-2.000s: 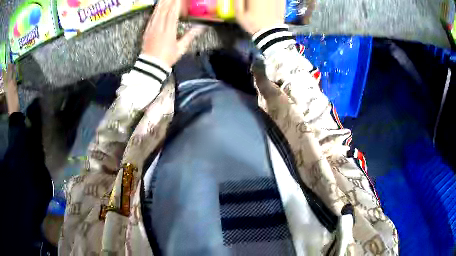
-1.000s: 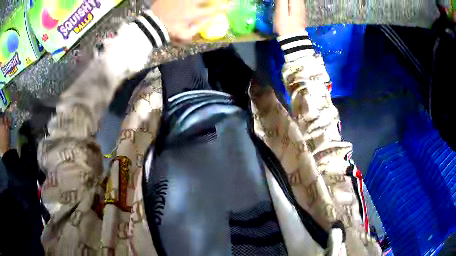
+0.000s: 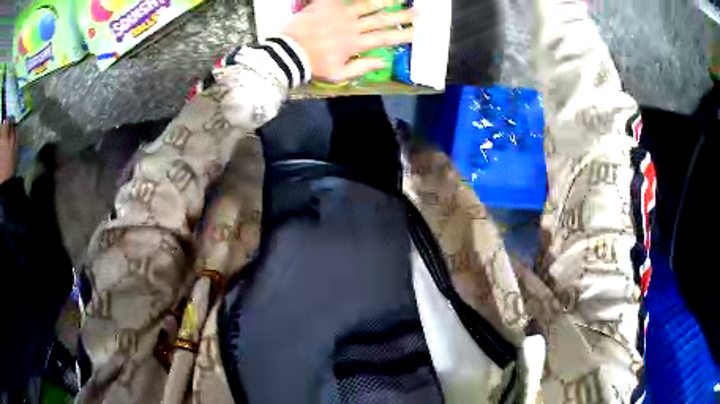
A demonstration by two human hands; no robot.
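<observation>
An open display box point(image 3: 430, 47) with a white side wall lies at the table's near edge, cut off by the top of the picture. Green and blue squishy balls point(image 3: 380, 66) show inside it, with a bit of pink at its left. My left hand point(image 3: 339, 39) lies over the box with fingers spread across the balls, partly hiding them. Whether it grips a ball cannot be told. My right arm reaches up past the top edge at the right, and my right hand is out of the picture.
Printed "SQUISHY BALLS" boxes point(image 3: 126, 28) lie on the speckled grey table point(image 3: 170, 71) at the upper left. A blue bin point(image 3: 501, 150) stands below the table edge. Blue ribbed crates point(image 3: 679, 339) are at the lower right. Another person's hand point(image 3: 8, 150) is at the far left.
My right hand has left the box and gone out past the top right. My left hand has moved right over the balls. The box's white side now shows.
</observation>
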